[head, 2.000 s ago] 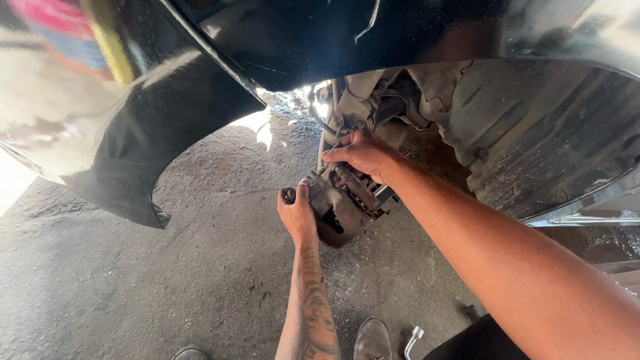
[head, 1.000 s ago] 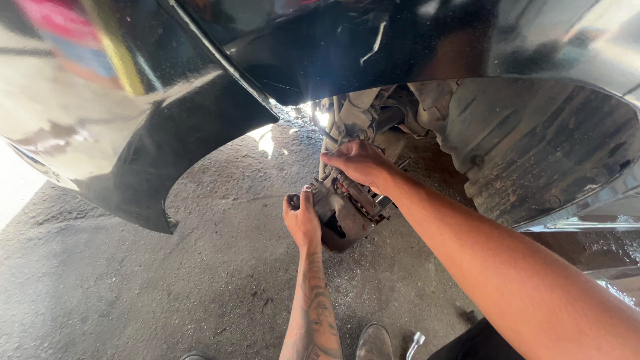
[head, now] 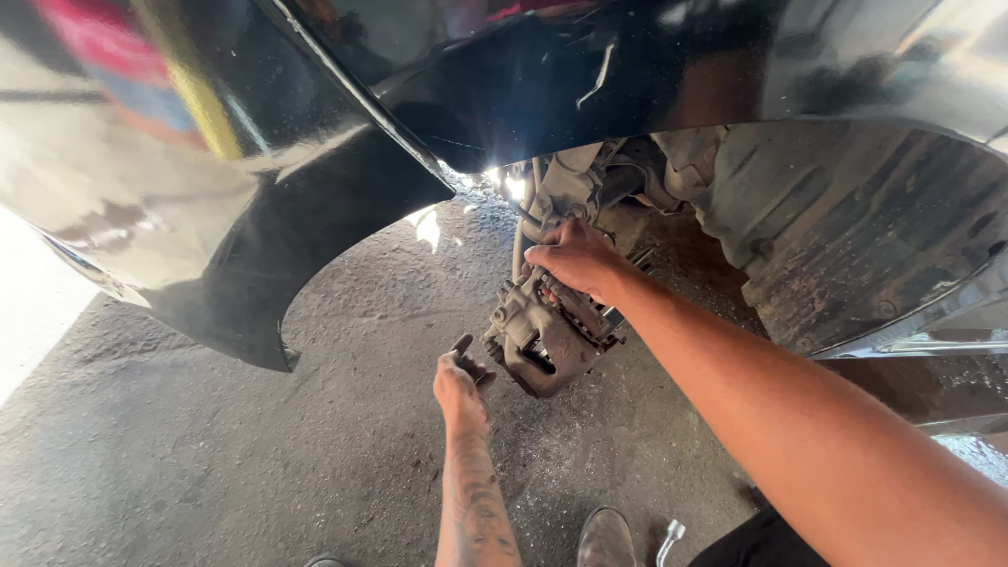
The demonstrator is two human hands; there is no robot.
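Observation:
A dirty brake caliper is at the wheel arch of a dark car, above the concrete floor. My right hand grips its upper end, with a fingertip showing through below; the palm side is hidden. Off the caliper's left side is my left hand, apart from it, with partly curled, blackened fingers and nothing visible in them. Behind my right hand are the suspension parts, with a thin strut or rod running down beside the caliper.
The dark fender spans the top, and a bumper edge hangs down at the left. A wheel arch liner curves at the right. On the concrete floor a metal socket wrench lies near a shoe.
My left hand has let go of the caliper's left side and moved a little away from it. My right hand stays at the caliper's upper end.

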